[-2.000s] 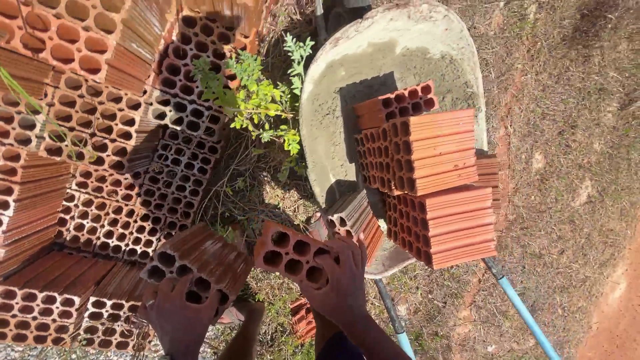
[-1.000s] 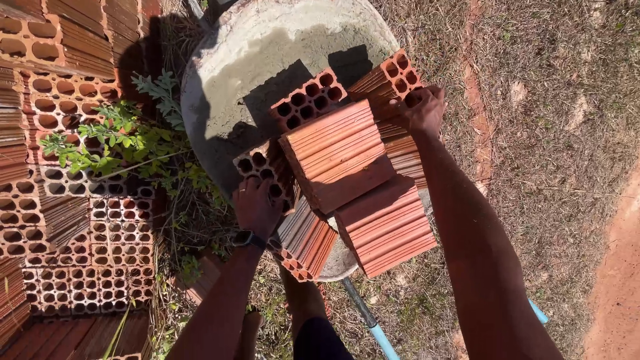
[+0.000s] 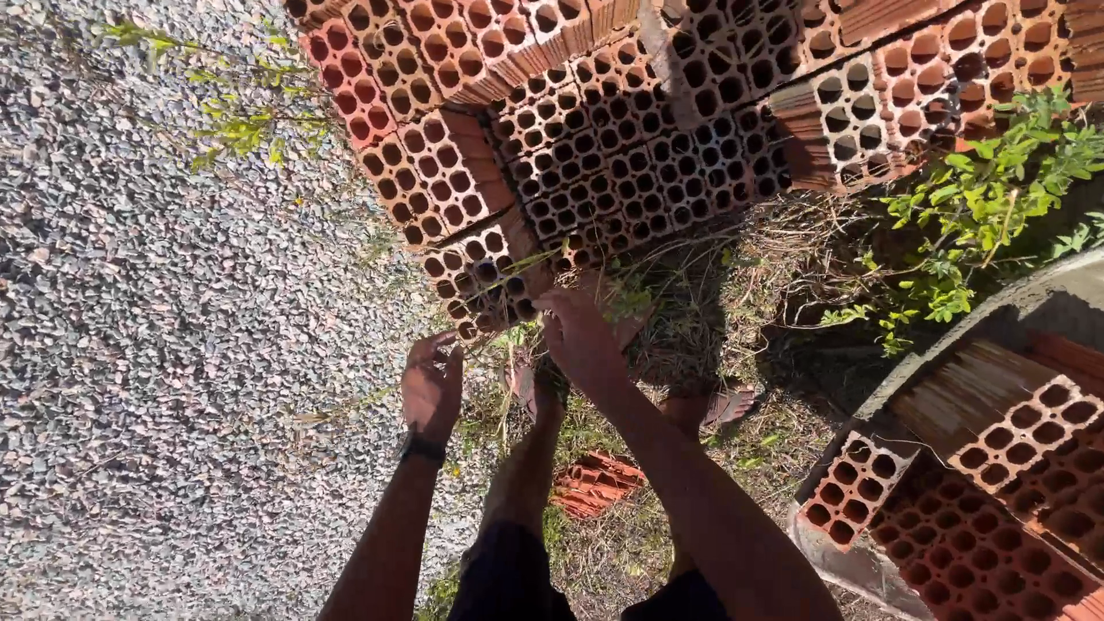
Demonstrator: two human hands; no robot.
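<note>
My left hand [image 3: 433, 384] is beside the lower left corner of a hollow clay brick [image 3: 473, 274] at the near end of the brick stack; its fingers are apart and hold nothing that I can see. At that brick's right lower edge is my right hand [image 3: 576, 332], fingers bent near dry grass stems; whether it grips anything is unclear. Stacked hollow clay bricks [image 3: 638, 185] with their round holes facing up spread beyond both hands. More hollow bricks [image 3: 979, 539] lie in the wheelbarrow [image 3: 914, 366] at the lower right.
Grey gravel [image 3: 190, 345] covers the left side. A leafy green plant [image 3: 966, 224] grows between the stack and the wheelbarrow. Broken red brick pieces [image 3: 595, 483] lie on grass between my legs. My feet in sandals stand close to the stack.
The view has swung left from the wheelbarrow to the stack and gravel. Both hands have left the bricks in the wheelbarrow and are now at the stack's near end.
</note>
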